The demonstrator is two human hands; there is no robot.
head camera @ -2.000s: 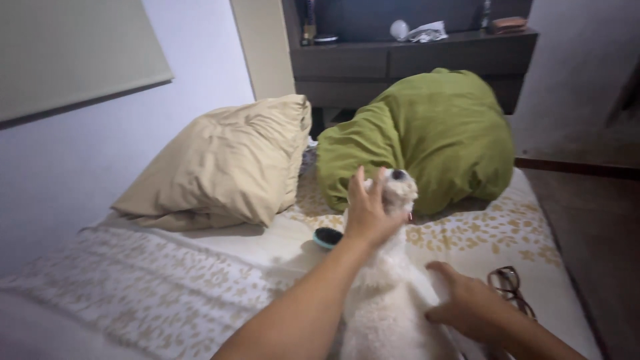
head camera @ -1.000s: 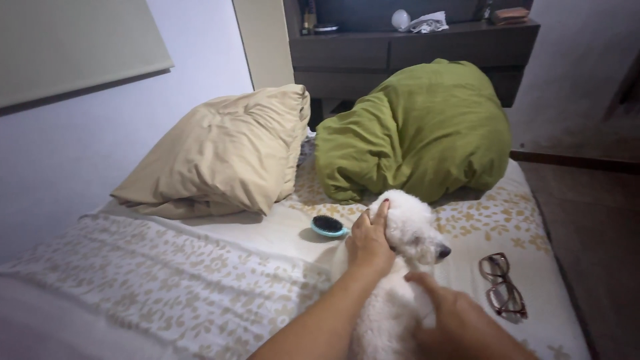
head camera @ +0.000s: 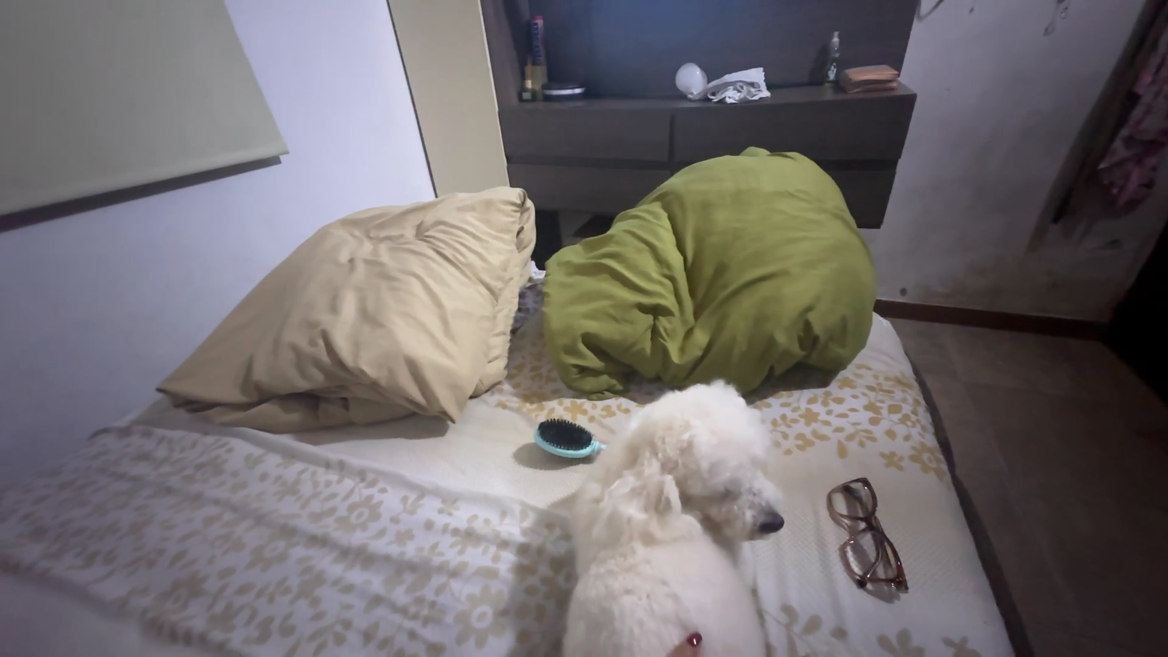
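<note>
A white curly-coated dog [head camera: 671, 538] is on the bed at the bottom centre, its head turned to the right. One fingertip with a dark red nail, apparently of my left hand [head camera: 684, 647], touches its back at the lower edge; the rest of that hand is out of frame. My right hand is not in view. Just left of the dog's head lies a teal hairbrush [head camera: 566, 439], black bristles up, the end of its handle hidden behind the dog. Eyeglasses [head camera: 865, 536] rest folded open-side unclear on the sheet to the dog's right.
A beige folded bedcover or pillow [head camera: 365, 310] and a green bundled cover [head camera: 721, 274] stand at the far end of the bed [head camera: 411, 547]. Behind is a dark drawer unit [head camera: 584, 135] with small items on top. The bed's right edge drops to a brown floor [head camera: 1049, 438].
Both hands have come away from the dog's head and neck, down toward the lower edge. The dog's muzzle, raised two seconds ago, now points right and downward. The brush and eyeglasses stay put.
</note>
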